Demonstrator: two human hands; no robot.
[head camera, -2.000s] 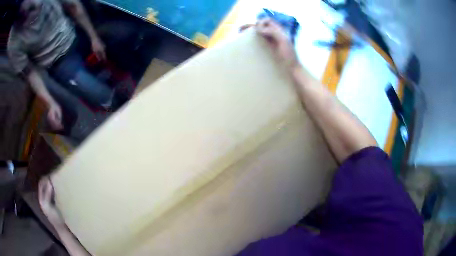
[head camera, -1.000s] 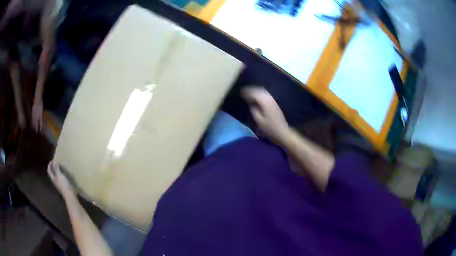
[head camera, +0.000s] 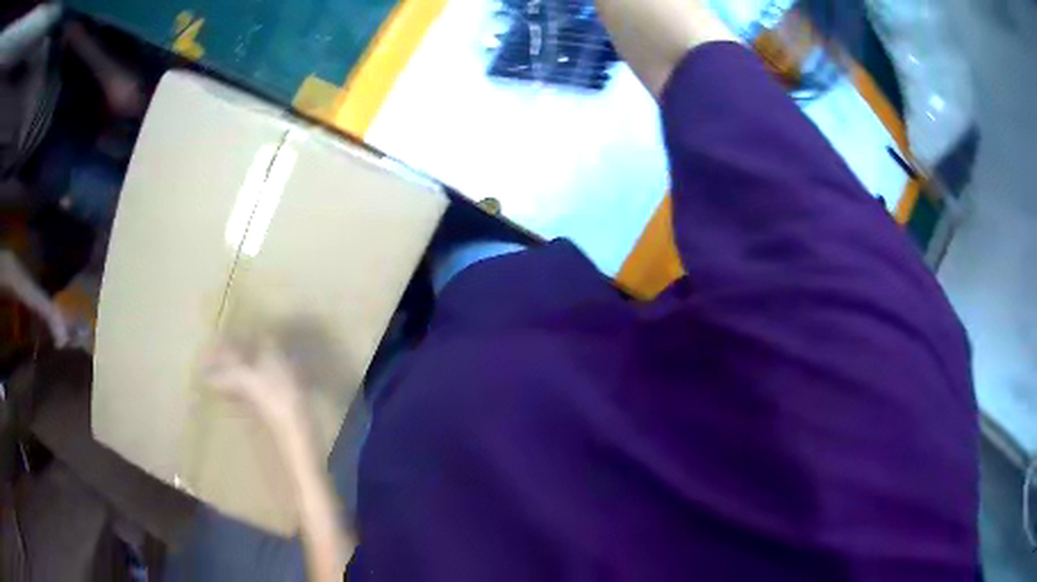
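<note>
A closed cardboard carton (head camera: 171, 262) stands at the left, its top facing me, with a centre seam and shiny clear tape along it. My left hand (head camera: 256, 381) is blurred and lies over the lower part of the carton top, near the seam; whether it touches the board is unclear. My right arm, in a purple sleeve, stretches up over the white worktable (head camera: 455, 136); the right hand is cut off by the top edge of the picture.
Dark blue-black parts (head camera: 552, 46) lie on the orange-edged worktable. A green surface (head camera: 273, 46) adjoins it at the top left. Another person's hand (head camera: 46, 318) and arm show at the left edge. Brown cartons (head camera: 68, 500) are at the lower left.
The carton has shifted left and stands beside the table. My left hand has moved from its lower left edge onto its top. My right hand has let go and reached up out of view.
</note>
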